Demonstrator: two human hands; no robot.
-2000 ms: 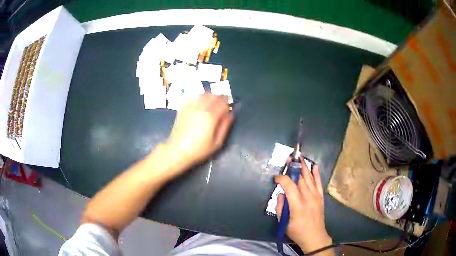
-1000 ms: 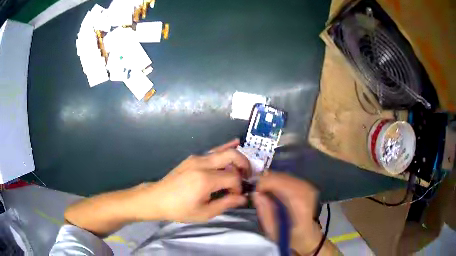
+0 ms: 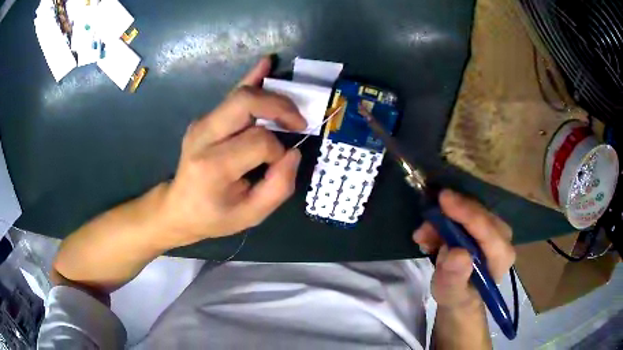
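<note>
The blue phone mainboard (image 3: 355,126) lies on the dark green mat, its lower half covered by the white keypad dome sheet (image 3: 346,179). My left hand (image 3: 236,157) rests fingers on the white LCD module (image 3: 304,102) and pinches thin solder wire (image 3: 309,136), whose end is at the board's left edge. The LCD's orange flex cable (image 3: 335,115) lies on that edge. A second white piece (image 3: 318,72) shows above the LCD. My right hand (image 3: 468,249) holds the soldering iron (image 3: 459,236), its tip over the board's upper middle.
A pile of LCD modules (image 3: 89,37) lies at the upper left. At the right are the brown cardboard mat (image 3: 502,116), the solder spool (image 3: 589,183) and the fume fan (image 3: 587,55). The iron's black cord hangs beside my right hand.
The view has moved closer over the board. My left hand now holds the LCD at the board's upper left with solder wire pinched. The iron has moved from below, its tip now over the board.
</note>
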